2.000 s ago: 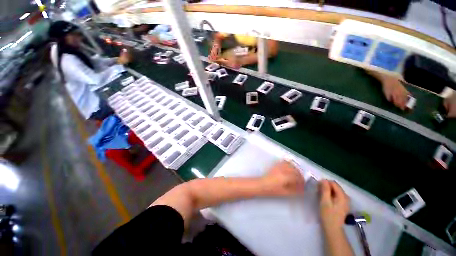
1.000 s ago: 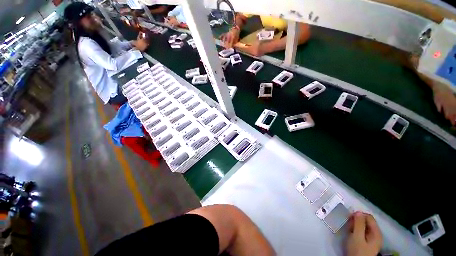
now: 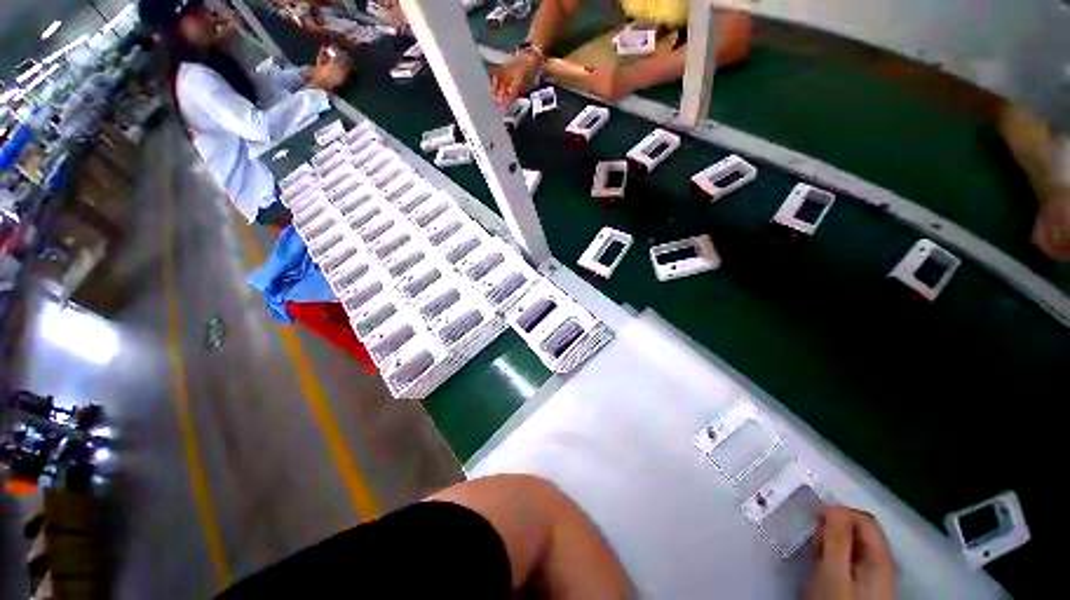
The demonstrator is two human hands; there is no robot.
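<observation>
Two white front covers lie on the white mat [image 3: 587, 457]. The upper front cover [image 3: 739, 440] lies flat, with the mat showing through its window. The lower front cover [image 3: 784, 506] has a greyer window. My right hand [image 3: 854, 560] is at the lower cover's right edge, fingers bent together and cut off by the bottom of the picture. Whether it grips the cover or something small is hidden. My left forearm runs down out of the bottom edge, and my left hand is out of the picture.
Stacks of white covers [image 3: 411, 275] stand left of the mat, with a smaller cover stack [image 3: 563, 340] at its far corner. Beyond the mat, the dark green belt [image 3: 810, 305] carries scattered assembled units [image 3: 921, 270]. A white post [image 3: 487, 141] rises beside it. Coworkers sit alongside and opposite.
My left hand has gone from over the mat out of the picture. Two covers now show on the mat. The view has turned, and my right hand sits lower at the picture's edge.
</observation>
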